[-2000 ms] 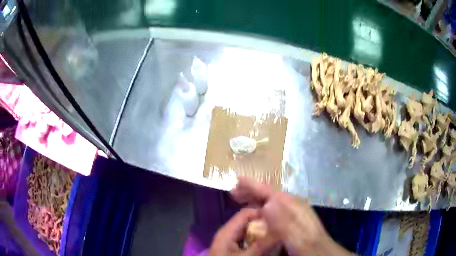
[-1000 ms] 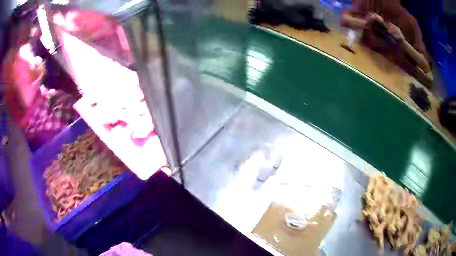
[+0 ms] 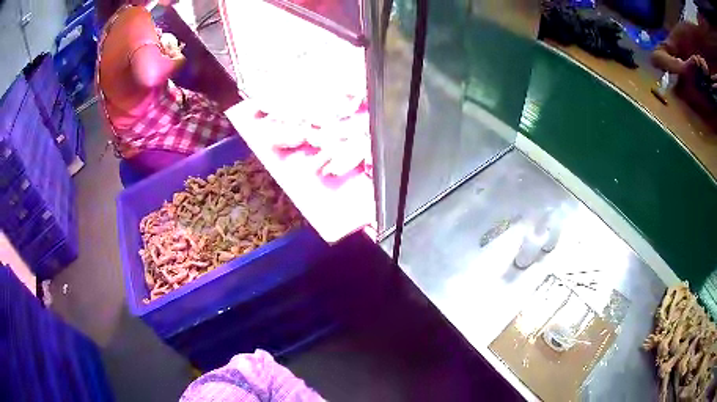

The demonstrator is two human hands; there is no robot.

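Observation:
Neither of my hands is in the picture; a pale sleeve or clothed part shows at the bottom edge. A large blue-purple bin (image 3: 228,275) nearest in front of me holds many jumbled tan parts (image 3: 212,224). On the metal bench (image 3: 464,235) at the right, a small glue dish (image 3: 557,338) with a thin pale stick lies on the brown cardboard mat (image 3: 519,349). A whitish bottle (image 3: 531,250) lies above the mat. Tan limb parts (image 3: 680,338) are piled at the right edge.
A brightly lit side table (image 3: 314,180) with pinkish parts overhangs the bin. A dark upright post (image 3: 410,133) stands at the bench corner. A seated person (image 3: 141,86) is at upper left, beside stacked blue crates (image 3: 31,188). Another person (image 3: 684,55) works beyond the green belt (image 3: 597,141).
The view has swung left. The bench and mat moved to the lower right, the bin and seated person came into fuller view, and my hands, seen two seconds ago, left the picture.

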